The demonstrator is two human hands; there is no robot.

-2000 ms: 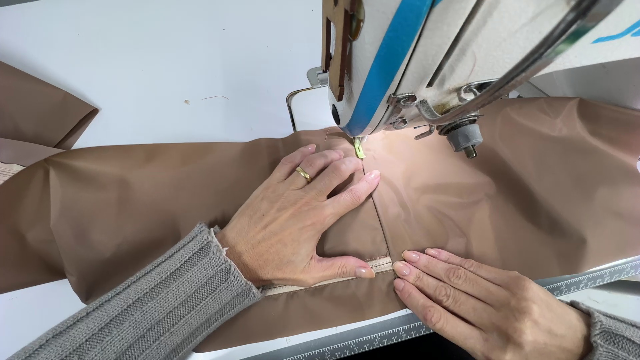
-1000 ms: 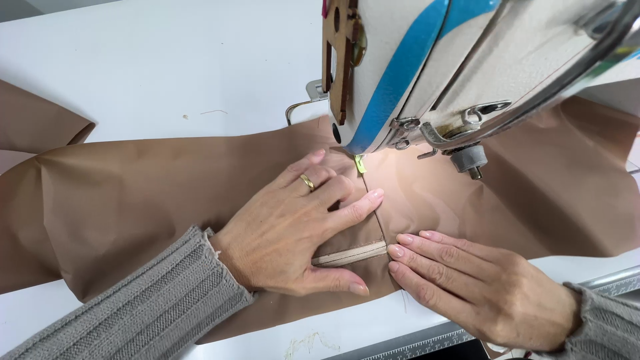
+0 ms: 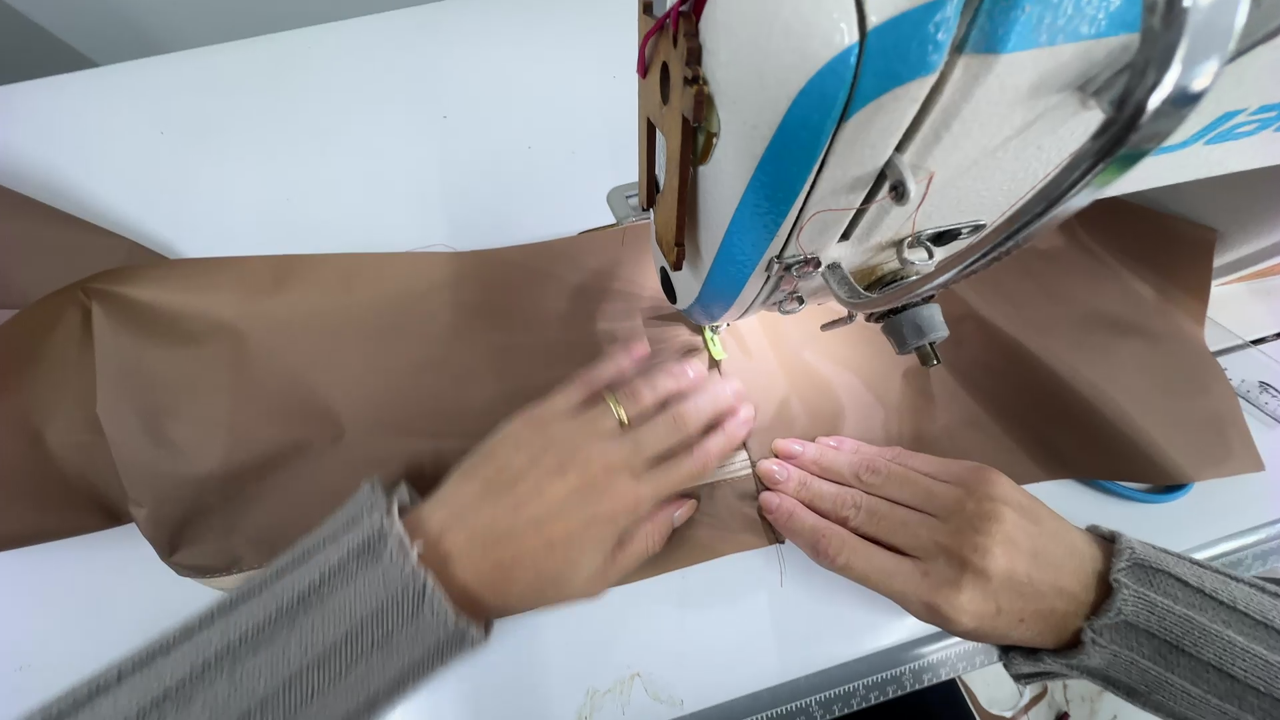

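Note:
A wide piece of brown fabric (image 3: 400, 340) lies under the head of a white and blue sewing machine (image 3: 760, 170). A seam runs down from the yellow-green piece (image 3: 713, 344) at the presser foot. My left hand (image 3: 600, 470), with a ring on one finger, rests over the fabric left of the seam, slightly blurred, its fingers spread. My right hand (image 3: 900, 530) lies flat with fingertips on the fabric just right of the seam. Between the hands a pale strip (image 3: 732, 466) shows, partly covered by my left hand. Loose threads hang at the fabric's lower edge.
The white table (image 3: 300, 150) carries the work. A ruler scale (image 3: 900, 675) runs along its front edge. A blue ring-shaped edge (image 3: 1140, 491) shows beneath the fabric at right, near a clear ruler (image 3: 1255, 390). A grey knob (image 3: 915, 328) hangs from the machine's head.
The fabric has moved up toward the machine, and its lower edge now shows below my hands. My left hand has shifted up along the seam. The view has moved somewhat.

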